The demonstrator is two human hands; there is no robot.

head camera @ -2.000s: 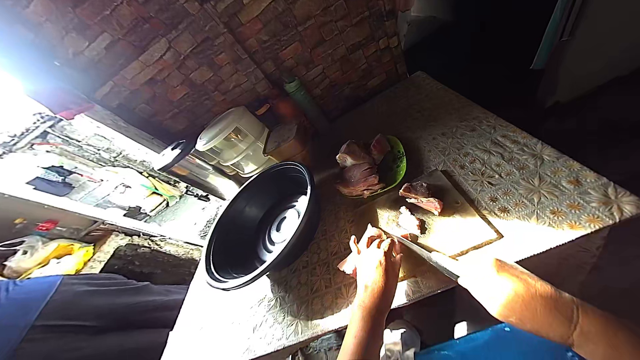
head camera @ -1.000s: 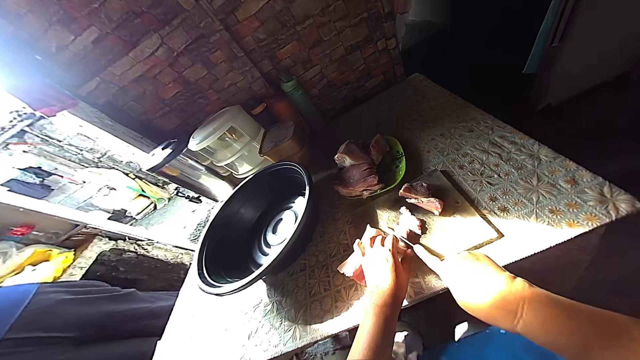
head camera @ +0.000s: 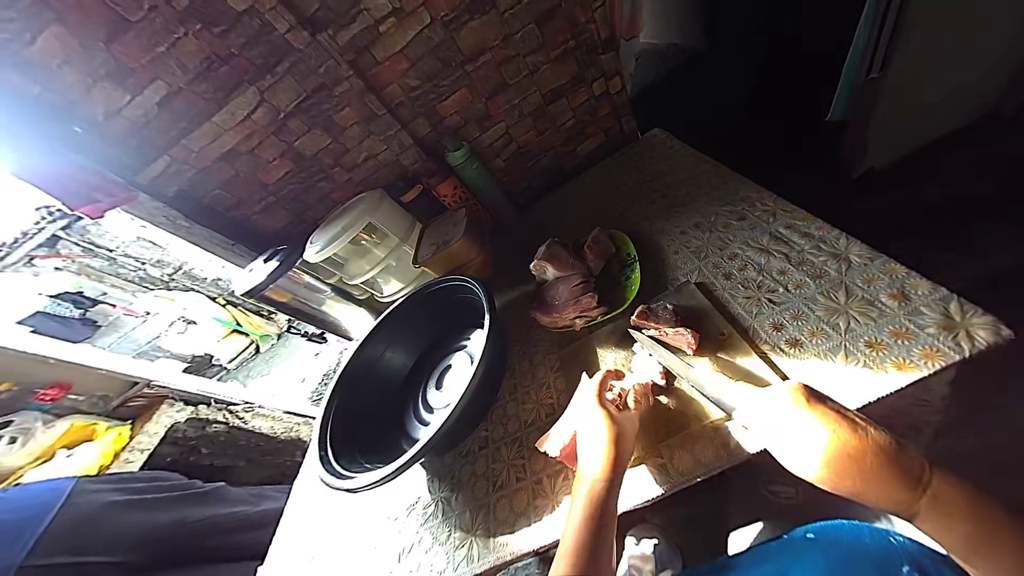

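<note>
My left hand (head camera: 608, 424) grips a piece of raw meat (head camera: 560, 440) at the near left edge of a cutting board (head camera: 720, 332). My right hand (head camera: 792, 428) holds a kitchen knife (head camera: 680, 370) by its handle, which the fingers hide. The blade points up and left across the board, over pale cut bits (head camera: 646, 368). Behind the blade tip lies another chunk of raw meat (head camera: 666, 326) on the board. Beyond it, a green plate (head camera: 628, 276) bears several large raw meat pieces (head camera: 564, 280). A black basin (head camera: 384, 392) stands left of my left hand.
Clear plastic containers (head camera: 372, 248), a lidded metal canister (head camera: 320, 300) and a green bottle (head camera: 476, 172) stand by the brick-patterned wall. A patterned cloth covers the table (head camera: 840, 296). A person's dark-clothed part (head camera: 160, 512) is at lower left, near a yellow plastic bag (head camera: 88, 448).
The knife was down at the meat beside my left hand a second ago; its blade now shows over the board. My left hand stays on the meat.
</note>
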